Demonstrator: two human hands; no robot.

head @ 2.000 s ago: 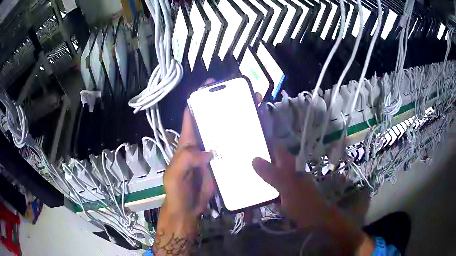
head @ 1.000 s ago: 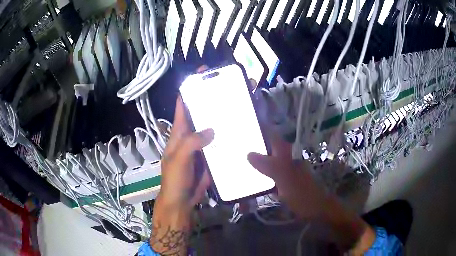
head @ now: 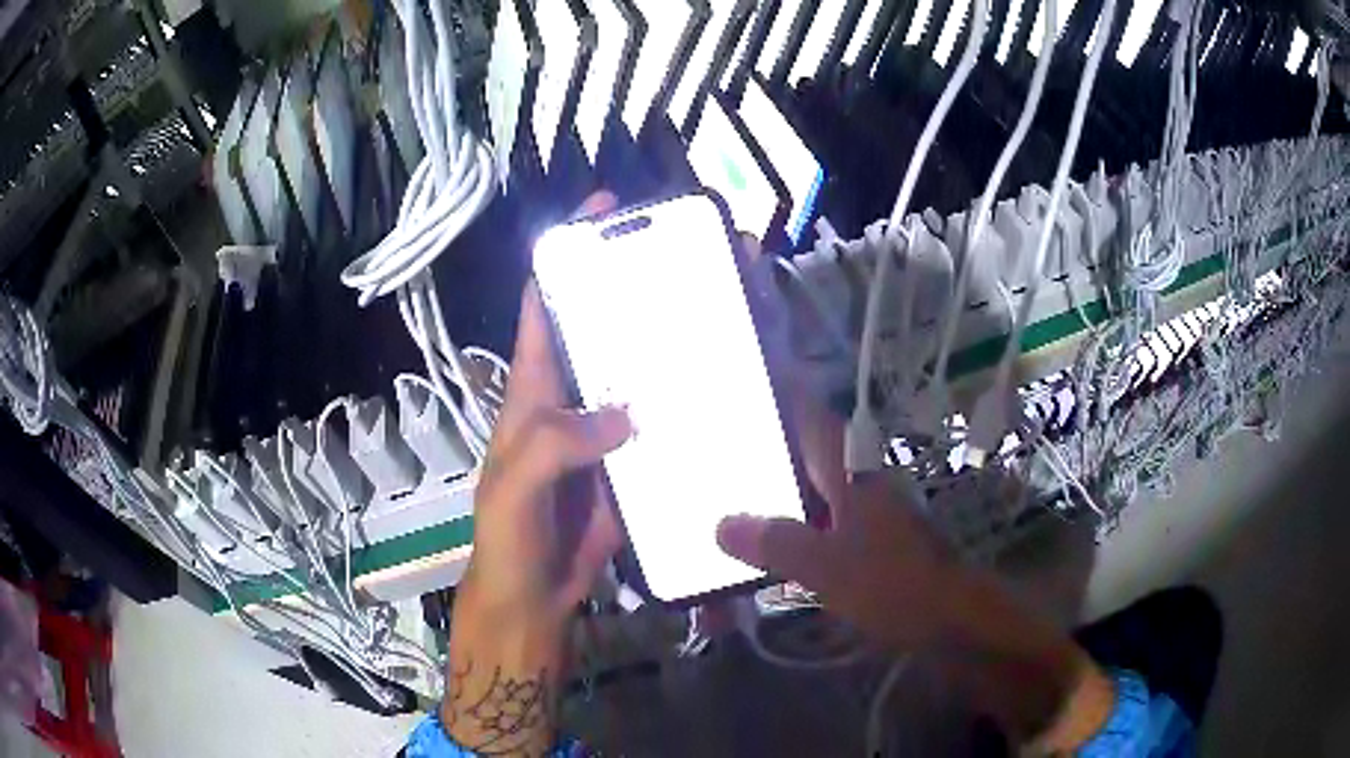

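A smartphone [head: 681, 370] with a glaring white screen and black edge is held upright, slightly tilted, in front of the rack. My left hand [head: 541, 459] grips its left side, with the thumb on the screen. My right hand [head: 874, 563] is at its lower right, with the thumb on the lower part of the screen. The right fingers are mostly hidden behind the phone. Any text on the screen is washed out by glare.
Racked phones [head: 652, 67] stand in a close row behind. A coiled cable bundle [head: 432, 222] hangs at left. Pale charger blocks [head: 407, 452] line the shelf edge, which has a green strip [head: 422, 548]. White USB cables [head: 1022, 193] hang at right. Red item at lower left.
The phone and both hands have shifted slightly up and left in the view. My right thumb has moved down the screen.
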